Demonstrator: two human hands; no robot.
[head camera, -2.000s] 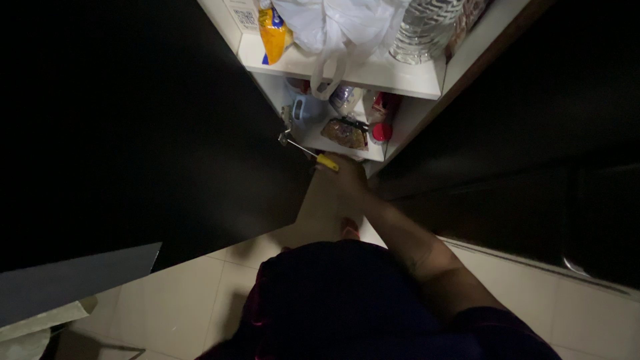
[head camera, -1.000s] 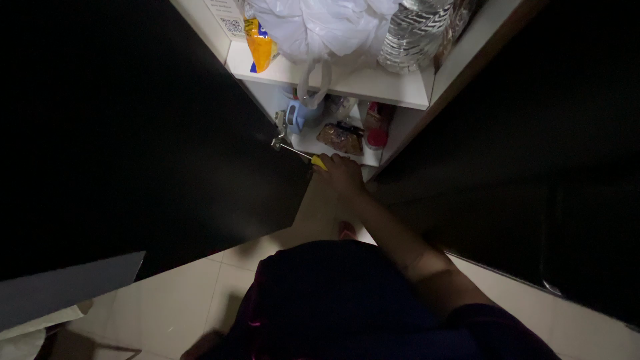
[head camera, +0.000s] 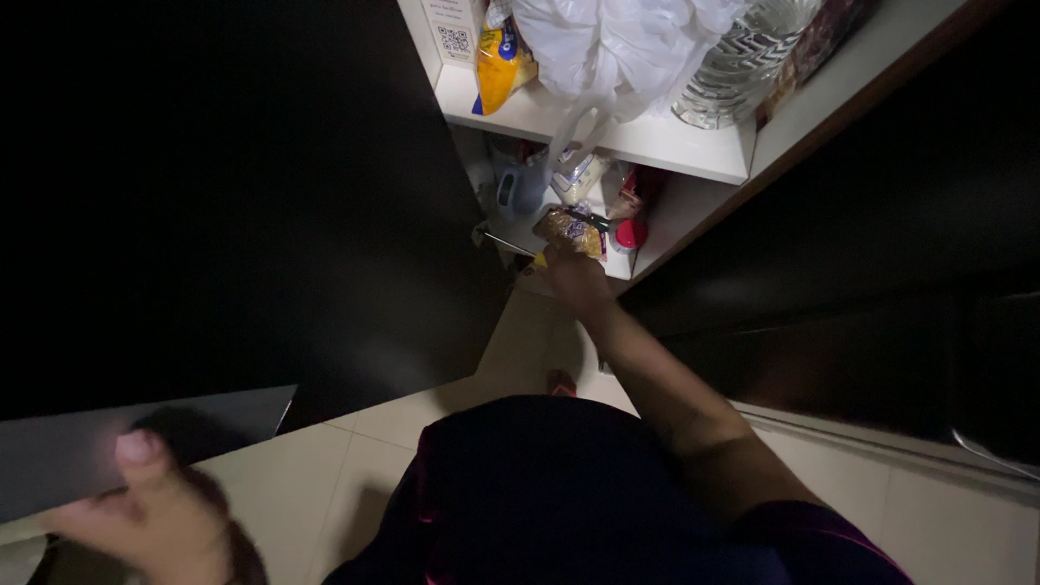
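Observation:
My right hand (head camera: 575, 280) is closed around the yellow handle of a screwdriver (head camera: 510, 244). Its thin metal shaft points left, to a metal hinge (head camera: 479, 234) at the inner edge of the dark cabinet door (head camera: 325, 203); whether the tip sits in a screw I cannot tell. At the lower left, my left hand (head camera: 154, 520) is blurred, thumb raised and fingers apart, beside the grey strip at the door's end, with nothing seen in it. Behind my right hand, a clear packet of dry food (head camera: 573, 231) lies on the lower shelf.
White plastic bags (head camera: 626, 49), a yellow packet (head camera: 500, 69) and a ribbed clear container (head camera: 731, 73) stand on the upper shelf (head camera: 691, 154). Below are a red-lidded jar (head camera: 628, 236) and a bluish container (head camera: 520, 188). Another dark panel (head camera: 853, 268) is at the right. Pale tiles (head camera: 390, 471) cover the floor.
My left hand has come into view at the lower left. My right hand still holds the screwdriver near the hinge.

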